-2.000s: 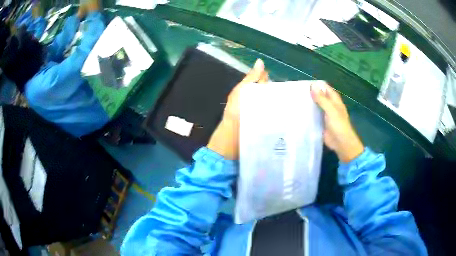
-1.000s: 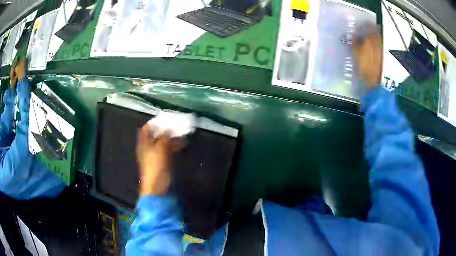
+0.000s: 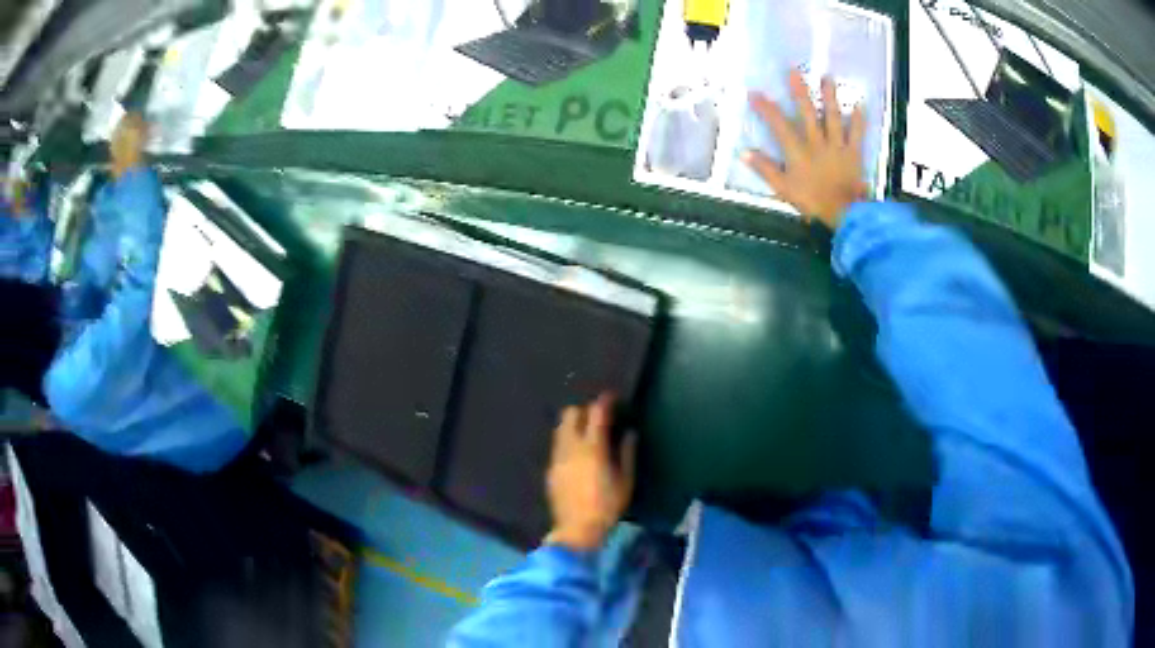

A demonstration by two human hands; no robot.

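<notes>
A black two-compartment tray lies tilted on the green bench, with no item seen in either pocket. My left hand rests on its right pocket near the lower right corner, fingers a little apart, holding nothing visible. My right hand is spread flat on a tablet in a frosted sleeve, which lies in an open white box part beside a yellow-topped accessory. The box part's frame shows around the sleeve. My right palm hides some of the sleeve.
Green and white retail boxes stand in a raised row along the back. At left, a person's blue sleeve is beside another retail box. Black tray stacks are at lower left. Pale flat edges show behind the tray.
The sleeved tablet left both my hands and a sleeved tablet lies in the box part. The crumpled white item is gone from my left hand, which moved right and down across the tray.
</notes>
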